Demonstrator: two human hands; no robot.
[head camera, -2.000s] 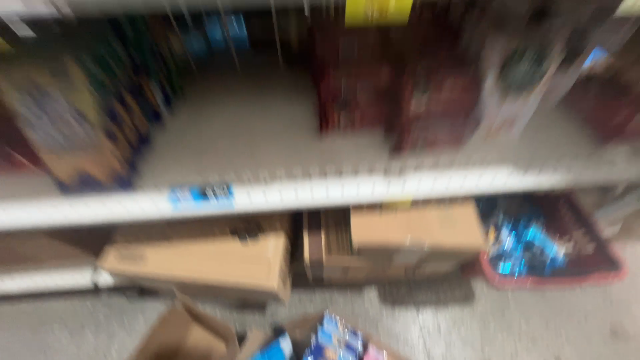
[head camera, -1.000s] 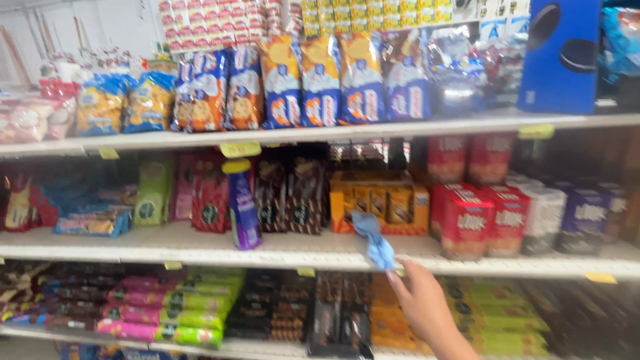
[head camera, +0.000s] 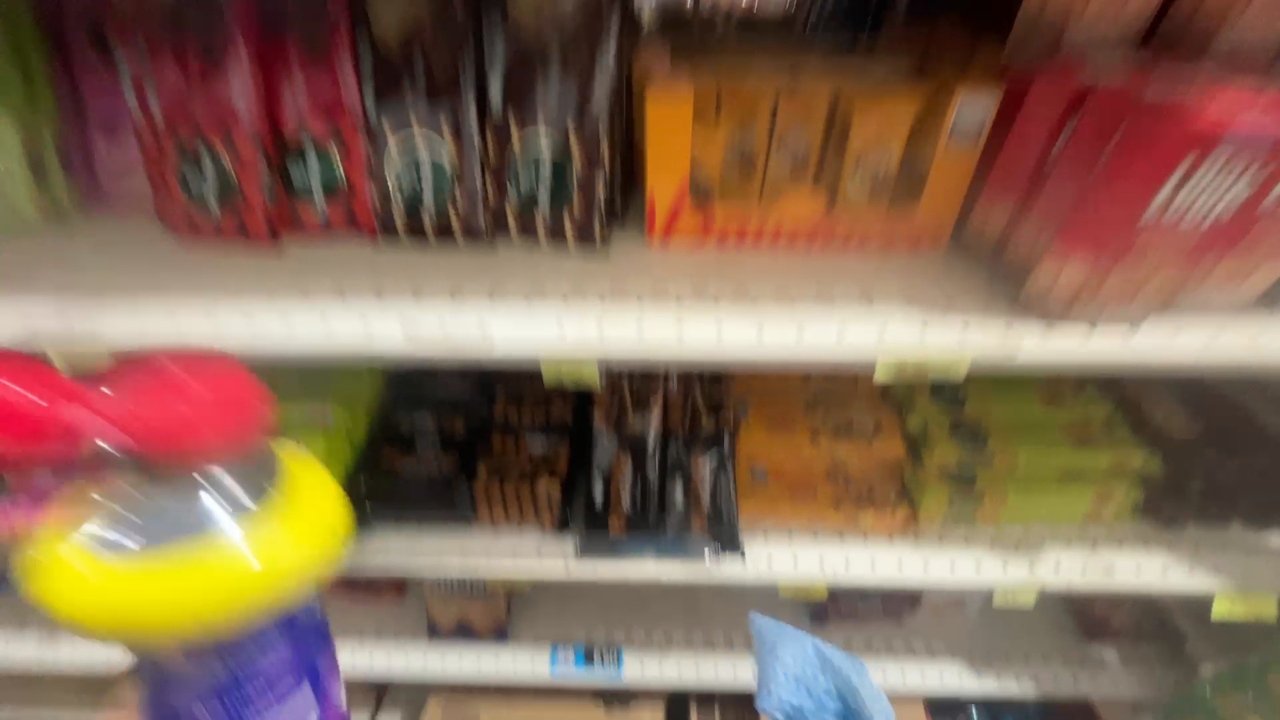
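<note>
Close to the camera at the lower left, a purple container (head camera: 240, 665) with a yellow collar and a red top appears raised in front of the shelves. A blurred sliver of my left hand (head camera: 122, 698) shows against its lower left side; the rest of that hand is cut off by the frame. A crumpled light blue cloth (head camera: 815, 670) rises from the bottom edge, right of centre. My right hand is out of view below it.
Red packets (head camera: 320, 160), dark packets (head camera: 545, 150), an orange display box (head camera: 800, 210) and red packs (head camera: 1180, 190) stand on the upper shelf (head camera: 500, 328). Stacked orange packs (head camera: 820, 455) and green packs (head camera: 1050, 455) fill part of the shelf below. Everything is motion-blurred.
A second ago my right hand held the blue cloth at the shelf edge; now only the cloth shows, lower down. A purple container stood on that shelf; one now appears close at left. The view is nearer.
</note>
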